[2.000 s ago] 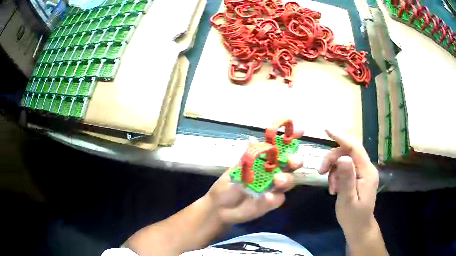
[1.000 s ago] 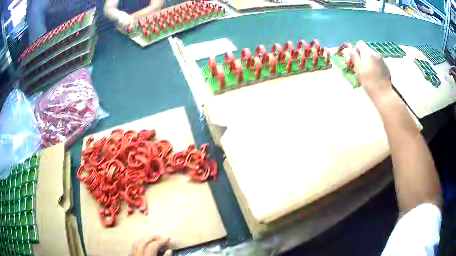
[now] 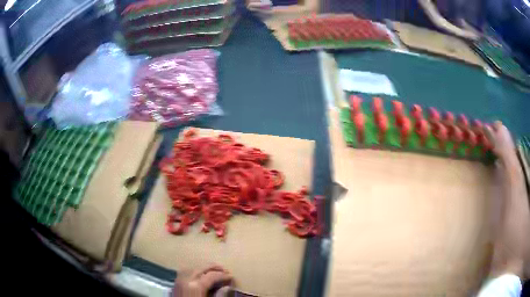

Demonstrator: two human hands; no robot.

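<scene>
My right hand (image 3: pixel 501 142) is at the right end of the rows of assembled pieces (image 3: pixel 418 130), green bases with red handles standing up. It is blurred, and I cannot tell whether its fingers hold the end piece. My left hand (image 3: pixel 203 282) is at the bottom edge, partly cut off, over the near edge of the centre cardboard sheet (image 3: pixel 267 255); its fingers look curled, and its grip is unclear. A heap of loose red handles (image 3: pixel 226 180) lies on that sheet. The rows stand on the right cardboard stack (image 3: pixel 407 214).
Bare green pieces (image 3: pixel 70 168) lie on the left cardboard stack (image 3: pixel 110 203). Beyond are a bag of red handles (image 3: pixel 174 87), a crumpled pale bag (image 3: pixel 96 87) and a pale sheet (image 3: pixel 367 82). Other trays of assembled pieces (image 3: pixel 340 32) and another person's arm (image 3: pixel 447 20) show farther back.
The view has swung back left from the right stack. My right hand remains at the rows' right end; the green piece seen in it is no longer distinct. More of my left hand shows.
</scene>
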